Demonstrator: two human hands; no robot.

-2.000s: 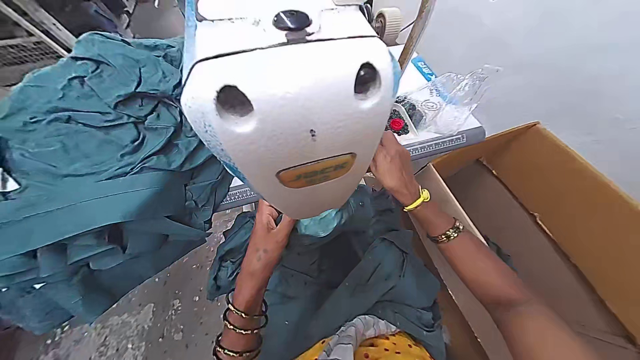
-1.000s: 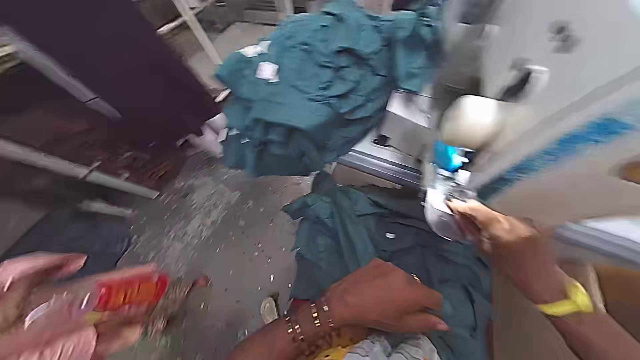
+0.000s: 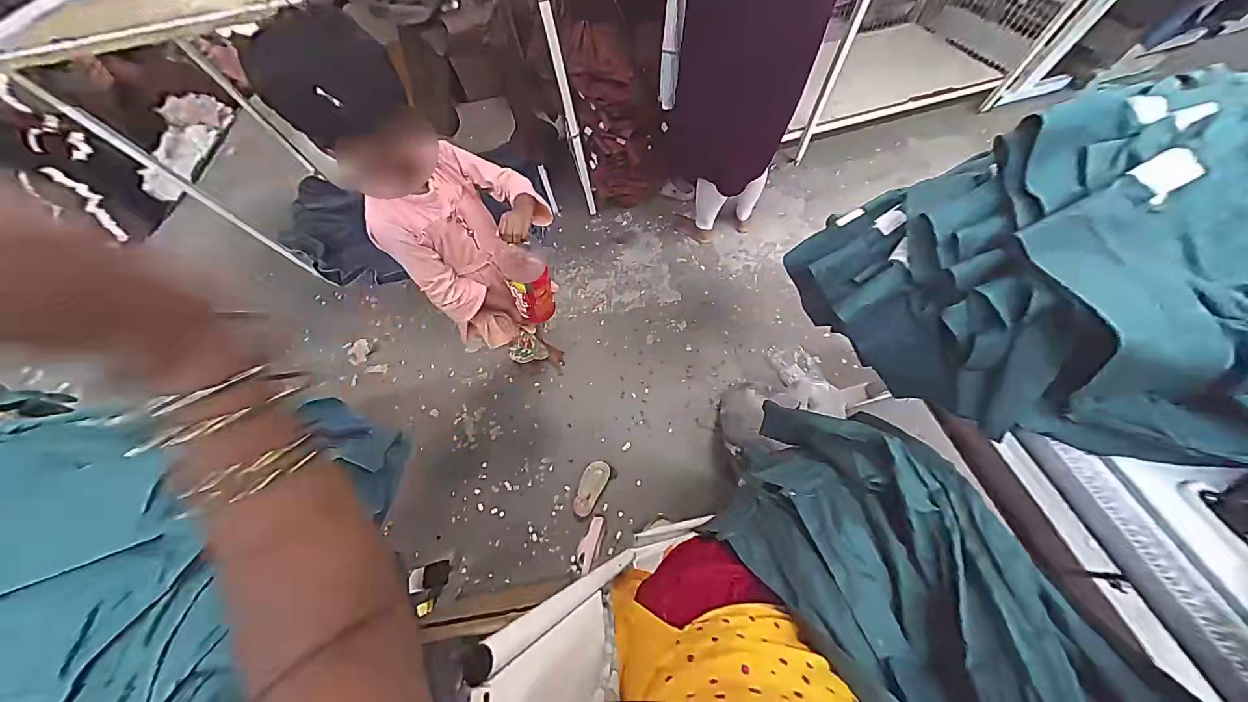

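Note:
My left hand (image 3: 107,283) is a blur at the left edge, at the end of my raised forearm with gold bangles (image 3: 234,439); its fingers cannot be made out. Below the arm lies teal fabric (image 3: 97,556). My right hand is out of view. Another teal cloth (image 3: 877,526) drapes over my lap beside my yellow dotted garment (image 3: 741,643). At the upper right, a pile of teal fabric pieces (image 3: 1053,263) with white tags rests by the edge of the sewing machine table (image 3: 1092,507).
A small person in pink (image 3: 429,244) stands on the littered floor, holding a red-labelled bottle (image 3: 534,292). Behind is another person in dark purple (image 3: 746,88). Metal-framed tables (image 3: 166,175) stand at the upper left. A sandal (image 3: 591,487) lies on the floor.
The view has swung far to the left, away from the sewing machine head. My right hand, on a metal part of the machine one second ago, has left the view. My left arm is now raised.

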